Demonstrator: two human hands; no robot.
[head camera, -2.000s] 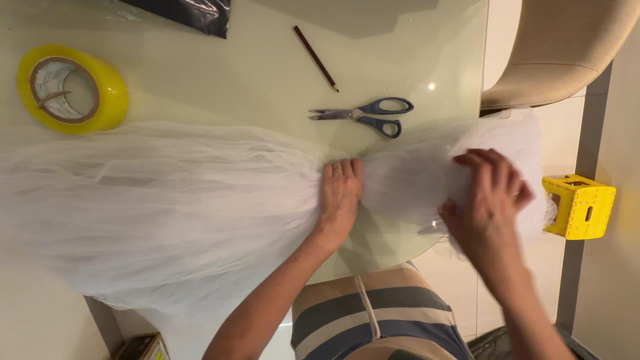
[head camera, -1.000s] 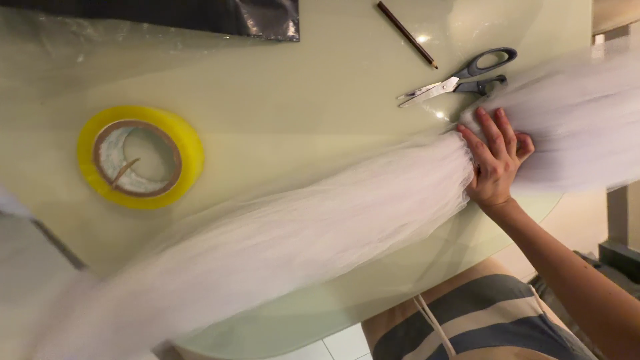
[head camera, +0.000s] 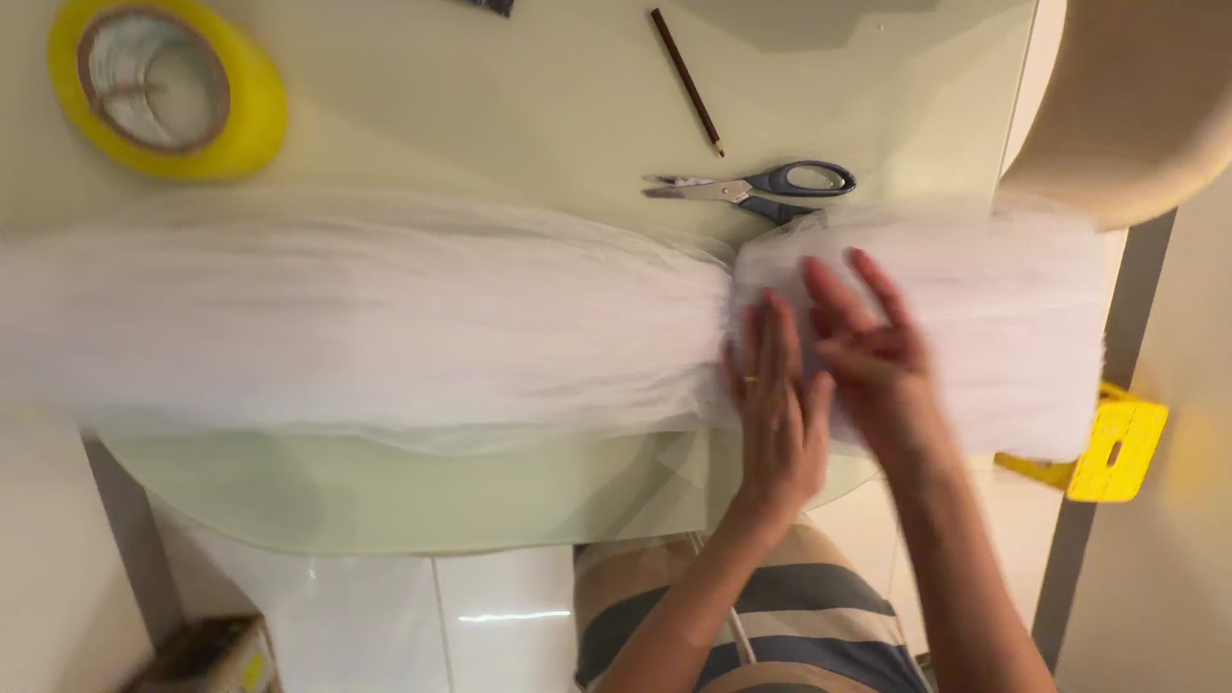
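A long bundle of white tulle lies across the glass table, gathered narrow near my hands and spreading into a wider part at the right. My left hand rests on the fabric just right of the gathered spot, fingers extended and close together. Beside it, my blurred right hand is over the wider part, its fingers spread; whether it touches the tulle is unclear. Scissors with dark handles lie partly opened just above the gather. A dark pencil lies above the scissors.
A large roll of yellow tape stands at the upper left of the table. A beige chair is at the upper right. A yellow stool stands on the floor at right, and a box at lower left.
Both hands are now together at the gather; one second ago only one hand showed on the tulle. The left part of the tulle now lies straighter across the table. The view has shifted.
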